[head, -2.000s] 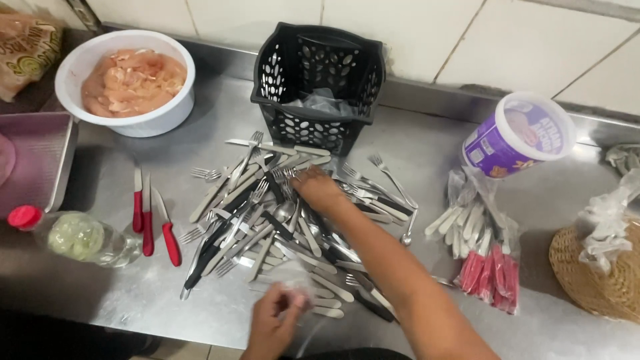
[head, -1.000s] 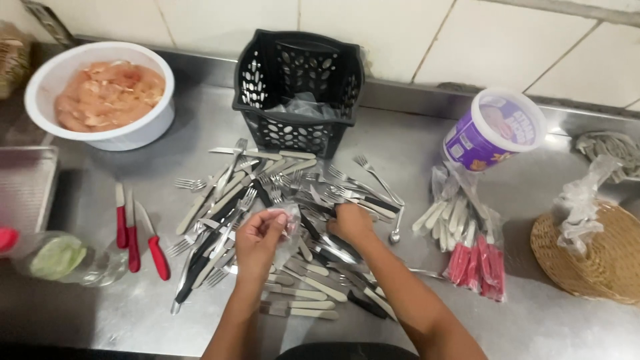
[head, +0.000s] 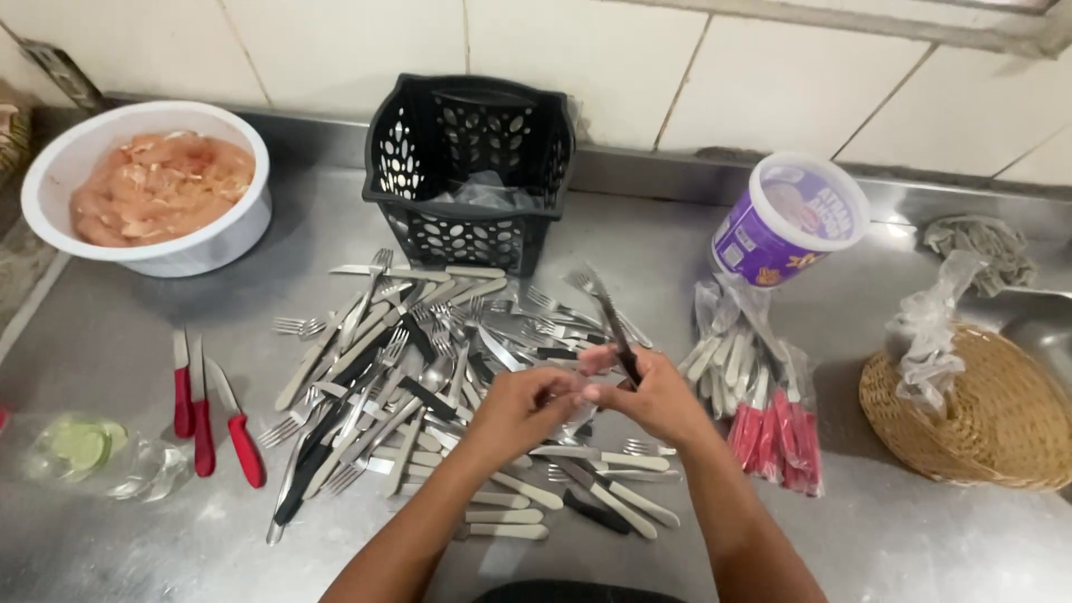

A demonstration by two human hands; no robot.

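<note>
My right hand [head: 649,389] holds a table knife and a fork [head: 610,314] together, their metal ends pointing up and away. Beside it, my left hand [head: 532,410] has its fingers bent around what seems to be a clear plastic bag, mostly hidden by the fingers. Both hands are over a loose pile of forks, spoons and knives with cream and black handles [head: 360,368] on the steel counter. Behind the pile stands a black perforated plastic basket [head: 477,234] with clear plastic inside. Wrapped cutlery with cream handles [head: 729,368] and red handles [head: 779,435] lies to the right.
A white bowl of raw meat [head: 146,251] stands at the back left. Nearer are red-handled knives [head: 203,435] and a clear bottle [head: 151,465] on its side. To the right are a purple and white plastic tub [head: 766,239], a wicker basket [head: 988,419] and a grey cloth [head: 984,243].
My right hand has come up from the pile and now holds a knife and fork. My left hand has moved from the near edge of the pile to beside it.
</note>
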